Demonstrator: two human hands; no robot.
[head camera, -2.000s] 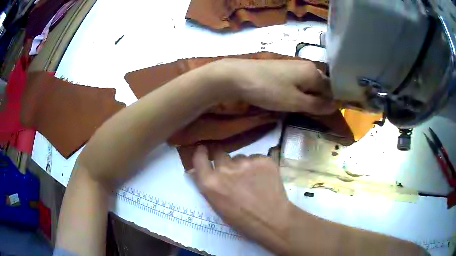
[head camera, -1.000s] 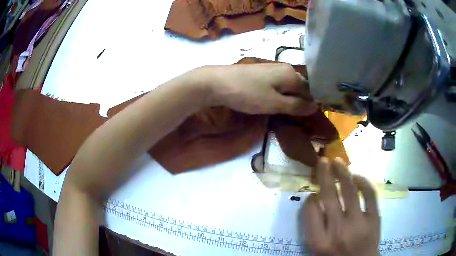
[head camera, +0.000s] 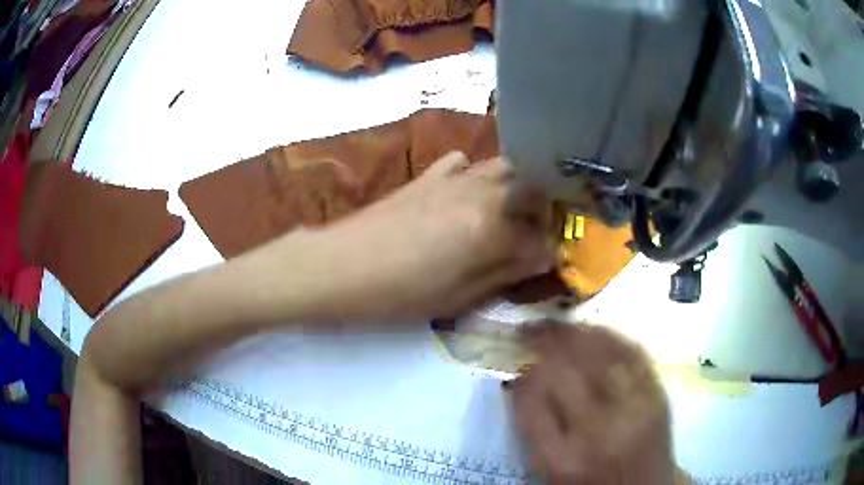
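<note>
A rust-brown fabric panel (head camera: 351, 166) lies under my left forearm and runs to the sewing machine head (head camera: 606, 95). Its end lies in yellow lamp light by the presser foot (head camera: 574, 227). My left hand (head camera: 474, 237) is on the fabric just left of the foot, fingers bent; its fingertips are partly hidden, so its hold is unclear. My right hand (head camera: 592, 403) is blurred, in front of the needle area, its fingertips near the fabric's near edge. Whether it holds fabric cannot be told.
A gathered rust-brown piece (head camera: 398, 33) lies at the top. A flat cut piece (head camera: 99, 232) lies at the left edge. Red-handled snips (head camera: 805, 308) lie right of the machine. A printed tape measure (head camera: 332, 440) runs along the near edge. Coloured fabrics (head camera: 14, 227) hang beyond the left edge.
My right hand has moved from the panel's left part to the near side of the needle. My left hand now sits lower beside the foot. The whole view has shifted, with the machine appearing further left.
</note>
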